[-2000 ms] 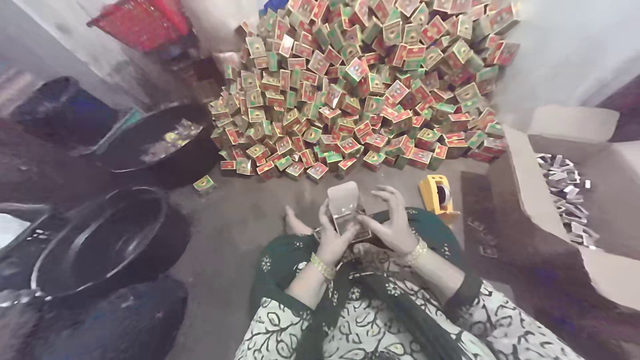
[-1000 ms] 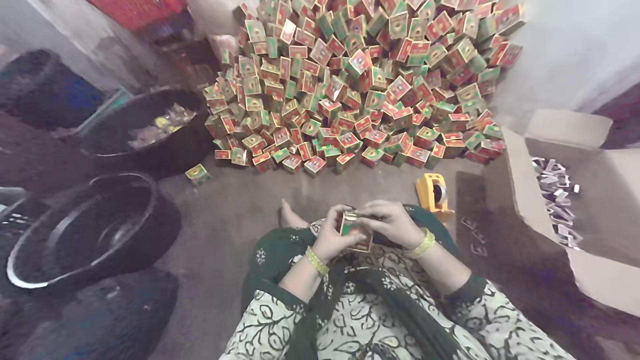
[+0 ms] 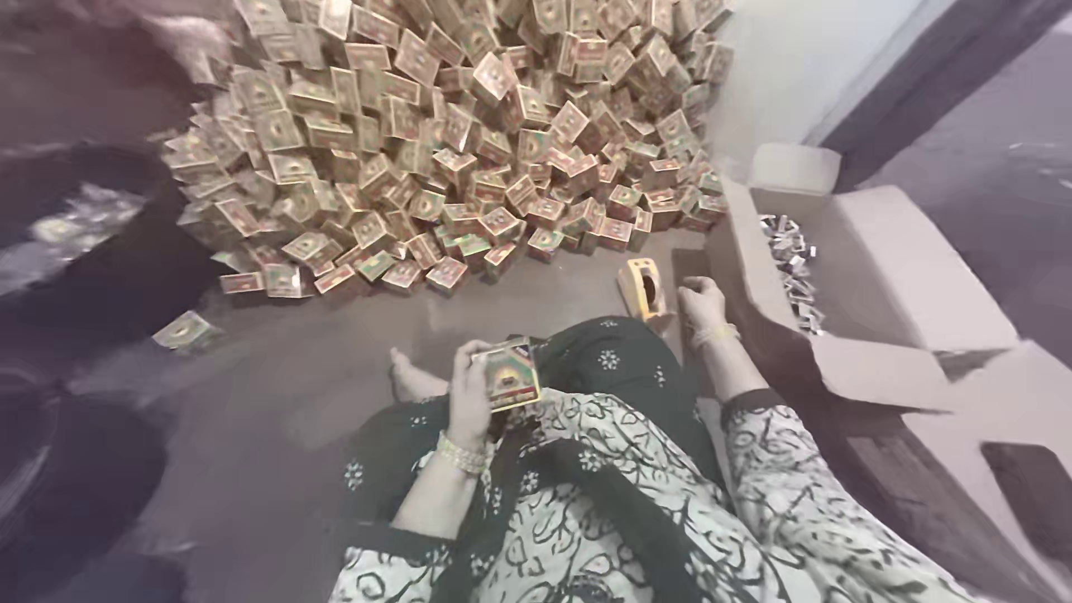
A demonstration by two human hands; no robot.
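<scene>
My left hand (image 3: 471, 394) grips a small printed cardboard box (image 3: 509, 377) above my lap, its printed face turned up. Out to the right, my right hand (image 3: 703, 303) is beside a yellow tape dispenser (image 3: 643, 289), apart from it, with the fingers curled; whether anything is in them cannot be made out. A large heap of similar printed boxes (image 3: 502, 176) lies on the floor in front of me. To the right of my right hand stands an opened carton (image 3: 879, 276) with many small pale pieces (image 3: 796, 272) inside.
One printed box (image 3: 186, 332) lies apart on the floor at the left. Dark tubs stand along the left side, one holding pale crumpled material (image 3: 88, 222). Behind the carton rises a pale wall (image 3: 779, 75). Carton flaps (image 3: 879, 368) spread toward my right arm.
The small box's flap stood up two seconds ago; its printed face now shows flat. My right hand has left the box and moved right, past the tape dispenser. The view has shifted.
</scene>
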